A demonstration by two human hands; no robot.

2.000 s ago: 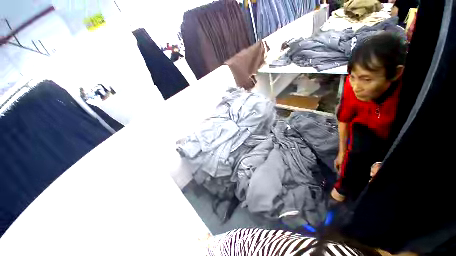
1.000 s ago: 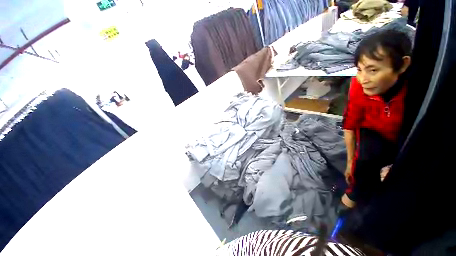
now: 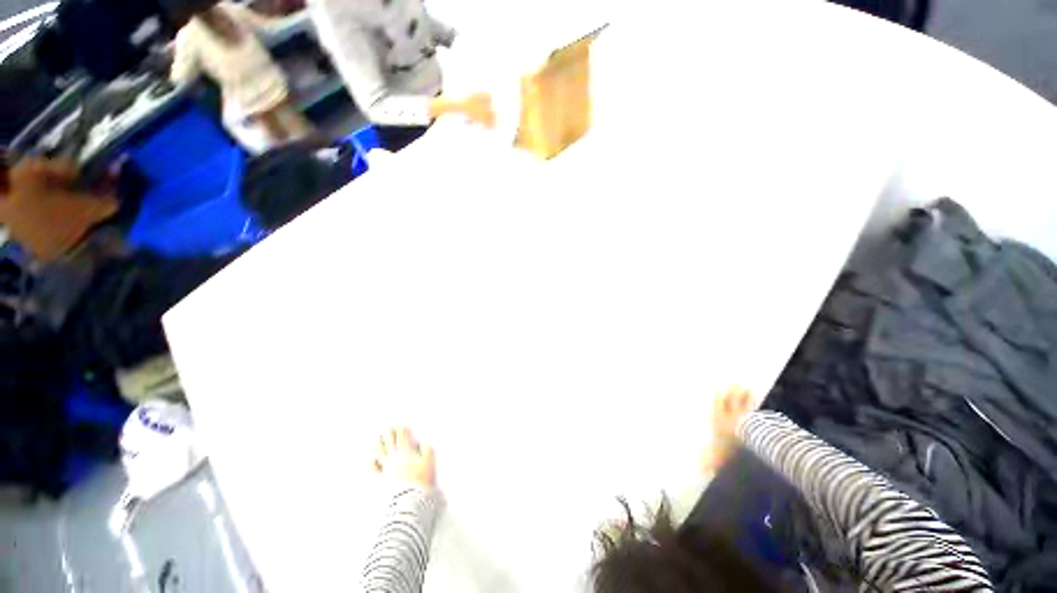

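Observation:
A large white table (image 3: 545, 290) with straight edges lies in front of me. My left hand (image 3: 408, 458) rests flat on the table near its front, with the fingers apart and nothing in it. My right hand (image 3: 730, 426) is at the table's right edge, slightly blurred, with nothing visible in it. Both sleeves have black and white stripes. A large heap of dark grey garments (image 3: 950, 348) lies beside the table on the right.
A tan box-like object (image 3: 554, 107) stands at the table's far side, near a person's hand and white sleeve. Another person in cream is behind blue crates (image 3: 186, 185) at the far left. A white printed bag (image 3: 160, 446) is on the floor left. Dark hair shows at the bottom.
The view has turned left and down onto the table. Both my hands have come into view. The co-worker in red and the hanging garments are out of view.

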